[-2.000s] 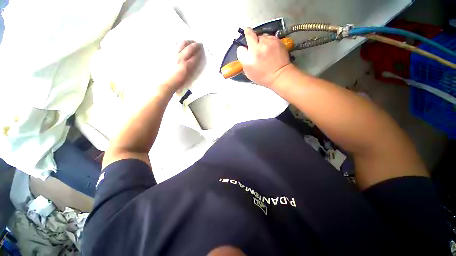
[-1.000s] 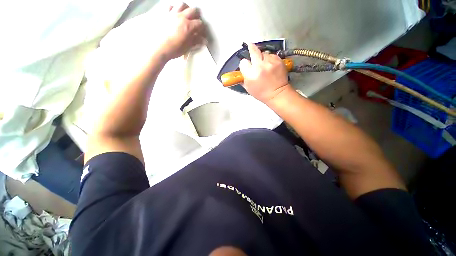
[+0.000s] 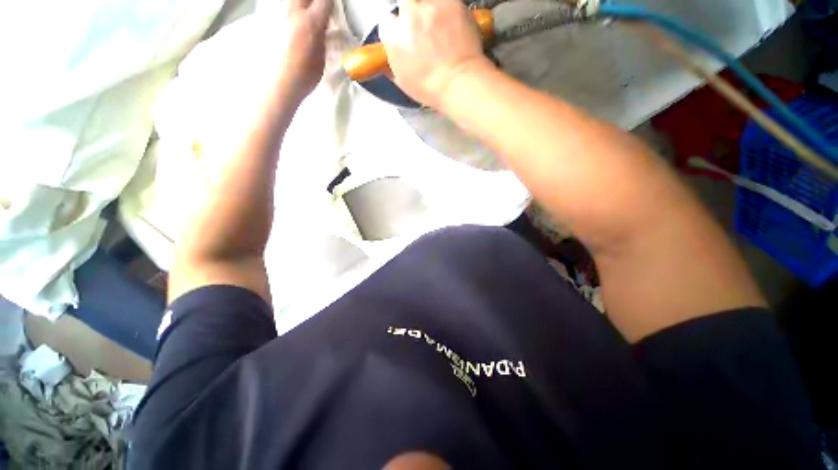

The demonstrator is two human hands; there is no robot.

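Observation:
A white garment (image 3: pixel 303 197) lies spread on the pale pressing table, with a neck opening showing grey inside and a small dark label (image 3: pixel 339 179) beside it. My right hand (image 3: pixel 427 46) is closed around the orange handle of the steam iron (image 3: pixel 368 62); the hand hides much of its dark body, and its front is at the top edge. My left hand (image 3: pixel 308 23) is partly cut off by the top edge, at the upper part of the garment just left of the iron. Its fingertips and any grip on the cloth cannot be made out.
The blue and tan hoses (image 3: pixel 717 60) run from the iron off to the right. Loose cream cloth (image 3: pixel 73 119) is heaped at left, above a dark navy block (image 3: pixel 119 298). A blue basket (image 3: pixel 786 193) and red items stand right, below the table edge. Crumpled cloth (image 3: pixel 64 408) lies lower left.
The iron, in my right hand, has moved up and left, close to my left hand. My left hand first moved up the garment, then a little left to the top edge.

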